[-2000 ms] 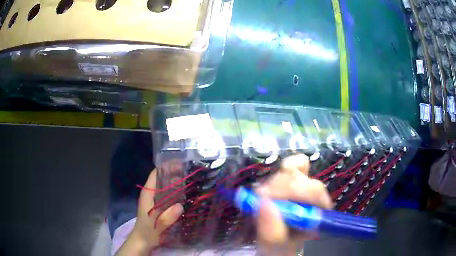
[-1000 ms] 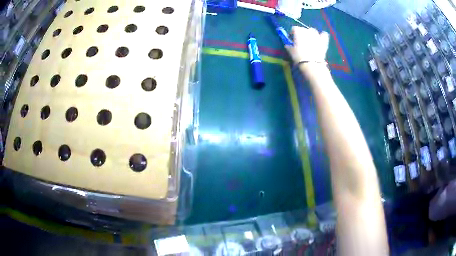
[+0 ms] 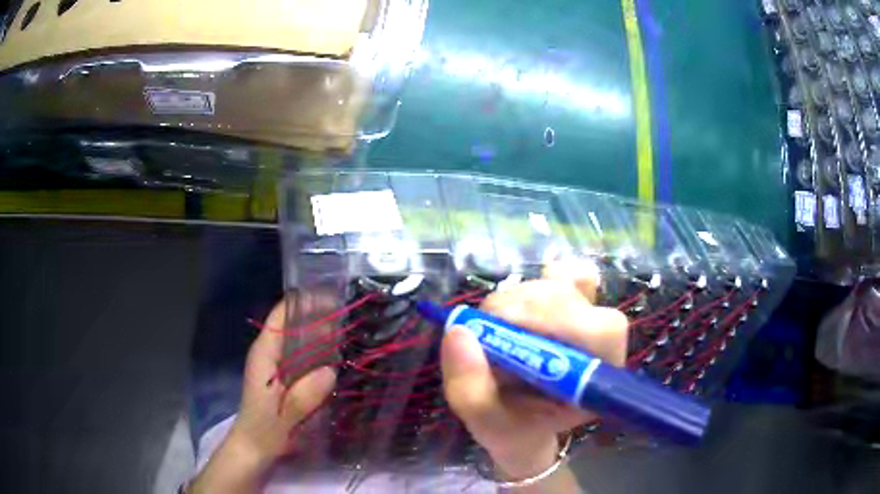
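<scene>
A clear plastic blister tray (image 3: pixel 434 207) is tilted toward me, with a white label (image 3: pixel 355 212) at its upper left. Rows of black and silver round components (image 3: pixel 389 280) sit in it, with thin red lead wires (image 3: pixel 386 362) across them. My left hand (image 3: pixel 280 386) grips the tray's left edge. My right hand (image 3: pixel 536 371) holds a blue marker pen (image 3: pixel 540 362) over the tray. The pen's tip points left, close beside the leftmost row; whether it touches a component cannot be told. My right hand hides part of the middle rows.
A stack of trays (image 3: pixel 241 106) topped by a tan cardboard divider (image 3: pixel 203 24) stands at upper left. The green bench mat (image 3: pixel 521 87) has yellow and blue tape lines. More filled trays (image 3: pixel 839 116) stand at the right edge. Part of a person (image 3: pixel 849 333) shows at far right.
One second ago my right hand was at the far side of the bench by a blue pen. It is now back over the tray with a marker, and the view has tipped down toward the tray.
</scene>
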